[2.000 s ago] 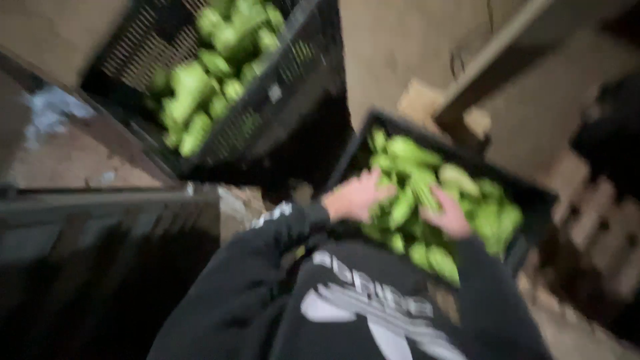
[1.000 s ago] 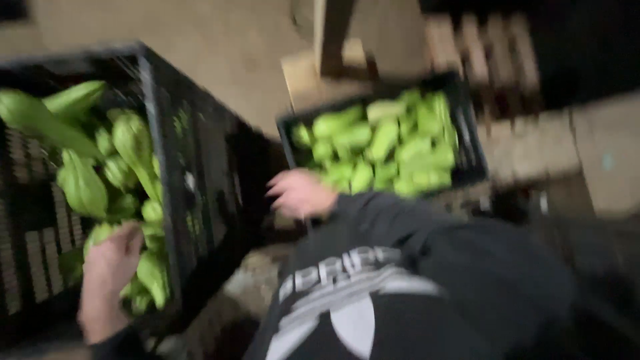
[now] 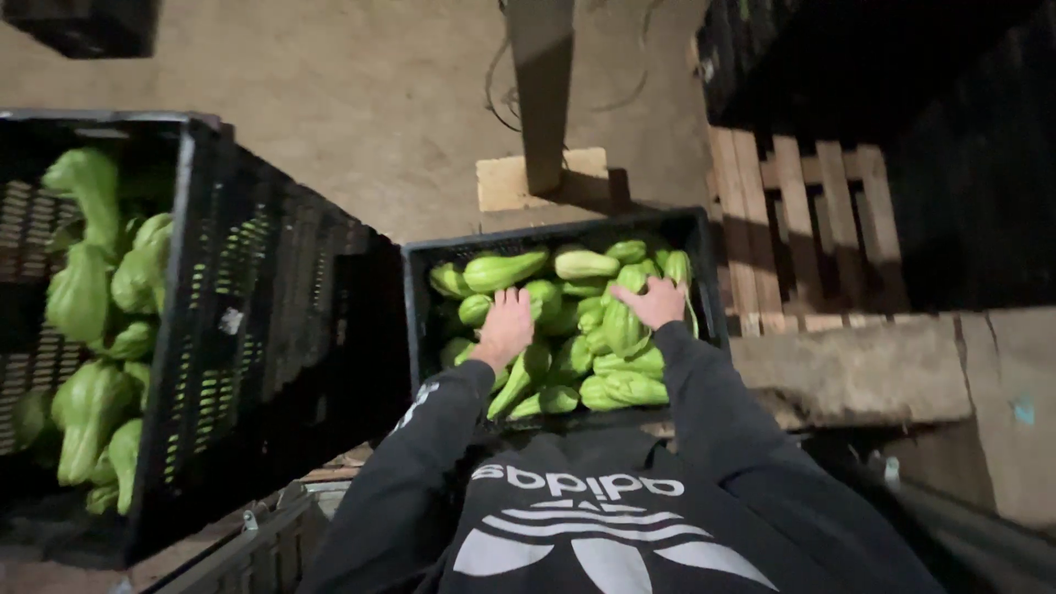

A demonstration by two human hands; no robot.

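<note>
Many green chayotes [image 3: 577,363] lie in a black plastic crate [image 3: 716,322] in front of me. My left hand [image 3: 507,326] rests over chayotes in the crate's left half; its fingertips touch them, and whether it grips one cannot be made out. On the right side of the same crate, my right hand [image 3: 653,302] has thumb and fingers spread over the top of a large ribbed chayote [image 3: 624,328]. A paler chayote [image 3: 586,264] lies near the back wall, between the hands.
At left stands a taller stack of black crates [image 3: 186,330], its top one holding chayotes [image 3: 91,412]. A post [image 3: 543,99] on a wooden base rises behind the front crate. Right of it are a wooden pallet [image 3: 796,214] and a concrete ledge [image 3: 850,375].
My left hand was in the left crate among chayotes and is now in the front crate. My right hand, near that crate's left edge before, is now over its right side.
</note>
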